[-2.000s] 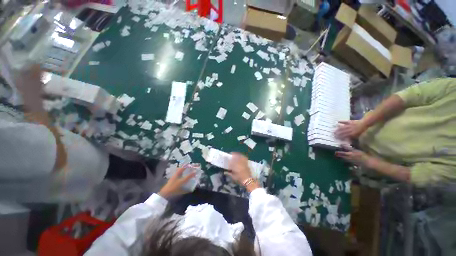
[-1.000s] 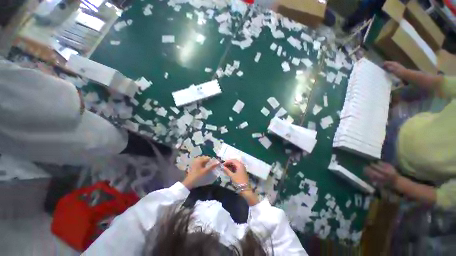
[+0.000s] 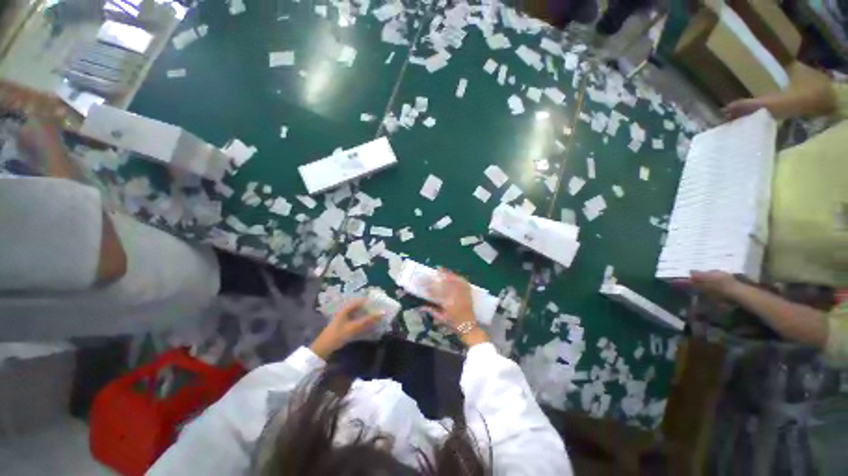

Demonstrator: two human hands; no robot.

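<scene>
A slim white product box (image 3: 479,302) lies on the green table just in front of me. My right hand (image 3: 452,299) is spread over its top, fingers on its upper face; a tiny sticker at the fingertips cannot be made out. My left hand (image 3: 348,325) holds a thin pale label sheet (image 3: 383,312) at the table's near edge, left of the box. Two more white boxes lie farther out, one ahead to the left (image 3: 348,165) and one ahead to the right (image 3: 535,234).
Backing paper scraps (image 3: 430,187) litter the green table. At right, a person in yellow-green holds a row of boxes (image 3: 716,200); one box (image 3: 643,306) lies nearby. At left sit another person and piled boxes (image 3: 139,135). A red stool (image 3: 153,409) stands lower left.
My hands were together at the sheet; my right hand has moved right onto the box, my left slightly left. The person at right now has both hands at the ends of the box row.
</scene>
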